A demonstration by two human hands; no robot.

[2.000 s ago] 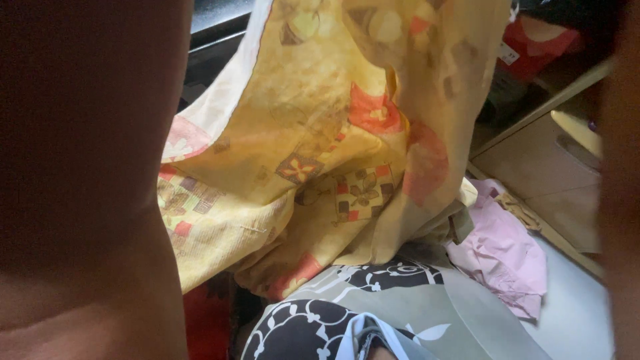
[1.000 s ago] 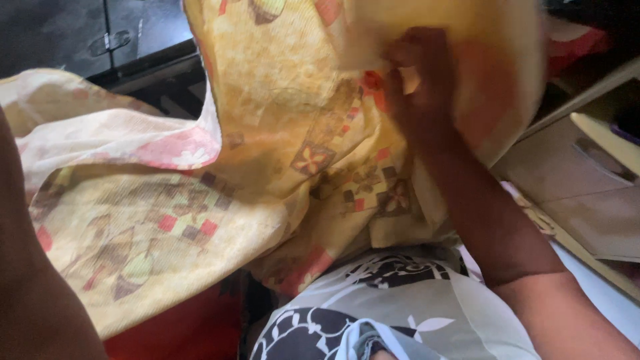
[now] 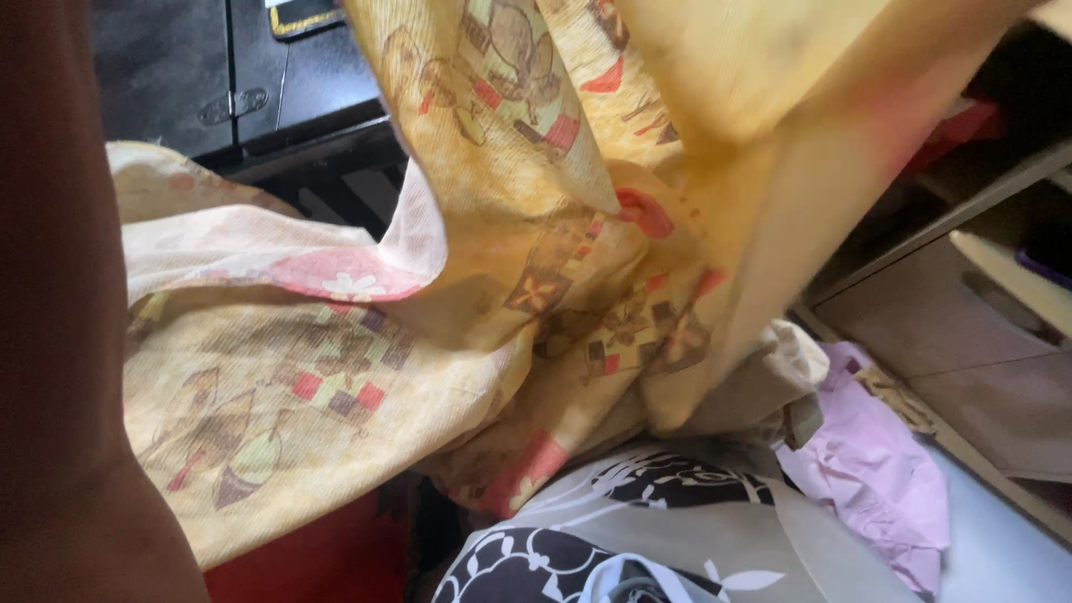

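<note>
A large yellow cloth (image 3: 477, 251) printed with flowers, leaves and small red and brown squares fills the middle of the head view, raised and folded over itself. Its paler underside shows in a strip at the left, with a pink patch and a white flower. At the left edge a bare forearm runs down in front of the cloth; its hand is outside the picture. My right hand does not show; the cloth stretches toward the top right corner. The cloth's lower folds lie against the black, white and grey patterned garment I wear.
Black furniture with a metal latch (image 3: 234, 106) stands at the top left. Right of my lap, a crumpled pink cloth (image 3: 871, 469) lies on a pale surface. Beyond it are a light shelf edge (image 3: 946, 219) and tan panels. Something red (image 3: 310, 553) shows below the yellow cloth.
The right hand, in front of the cloth a second ago, has left the view. The cloth's right part now spreads toward the top right. More of its left part shows than two seconds ago.
</note>
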